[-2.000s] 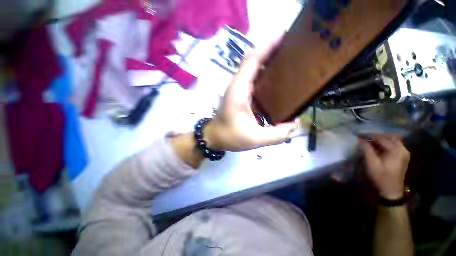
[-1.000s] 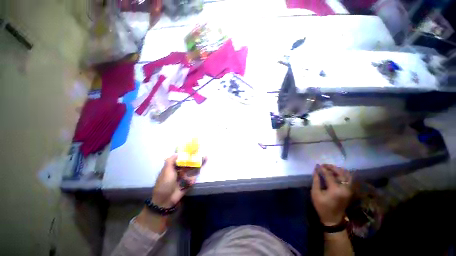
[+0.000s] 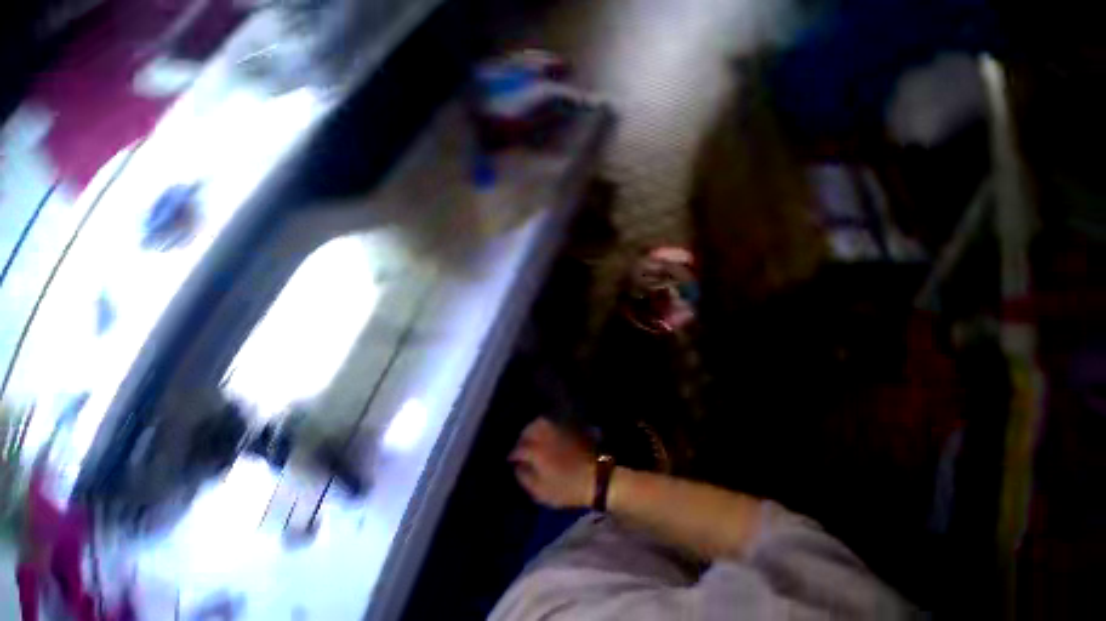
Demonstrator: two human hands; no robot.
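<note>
The picture is strongly blurred. My right hand (image 3: 558, 463) is low in the middle, beside the table's front edge and above my lap, with a dark band on the wrist. Its fingers are curled; I cannot tell if they hold anything. My left hand is out of the picture. The white sewing machine (image 3: 216, 176) runs slantwise along the left side, with a blurred blue spot on it. Dark, smeared parts (image 3: 231, 437) show at its lower end.
The white table (image 3: 418, 485) has a grey edge running diagonally. Magenta cloth (image 3: 103, 103) is at the upper left, more (image 3: 55, 558) at the lower left. A blue-and-white thing (image 3: 522, 87) is near the table's far end. A pinkish, unclear object (image 3: 665, 285) lies beyond the edge.
The view has swung right and tilted. The phone seen at first is gone from view, and so is my left hand, which held a yellow-lit thing. My right hand is lower, beside the table edge.
</note>
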